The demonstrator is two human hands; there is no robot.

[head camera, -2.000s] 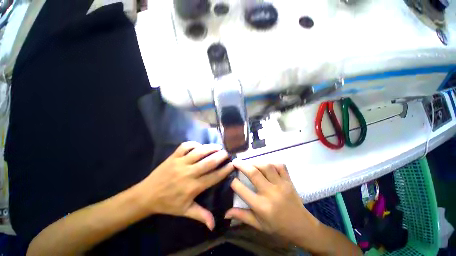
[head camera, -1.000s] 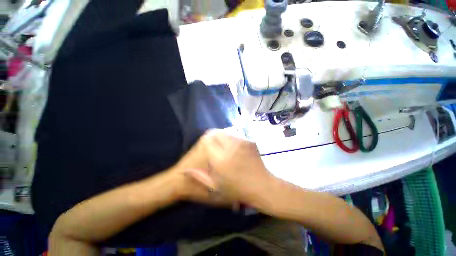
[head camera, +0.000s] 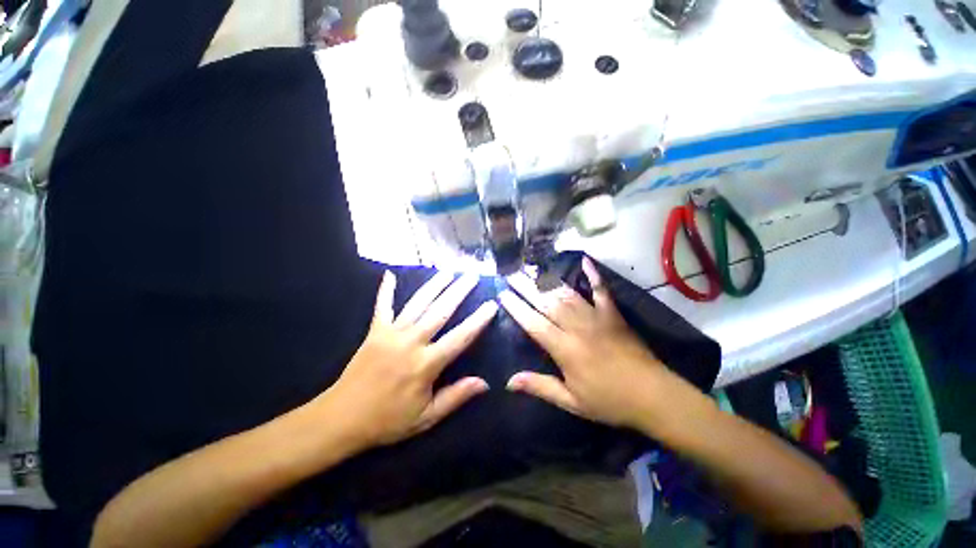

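A large black garment panel (head camera: 193, 268) lies left of the needle and continues in front of the machine, with a part under and right of my right hand. My left hand (head camera: 412, 359) lies flat on the cloth, fingers spread, fingertips just left of the needle area. My right hand (head camera: 583, 348) lies flat on the cloth to the right, fingers spread, fingertips near the presser foot. The shiny take-up lever guard (head camera: 498, 203) stands above the fingertips. The needle itself is hidden. A bright lamp glow lights the cloth edge there.
The white sewing machine head (head camera: 599, 128) spans the top. Scissors with one red and one green handle (head camera: 738, 252) lie under its arm. A green plastic basket (head camera: 894, 396) with dark pieces and small coloured items is at lower right.
My hands, overlapping a second ago, are now apart and flat on the cloth. Black cloth now also lies right of the needle. The smaller shiny piece left of the needle no longer shows.
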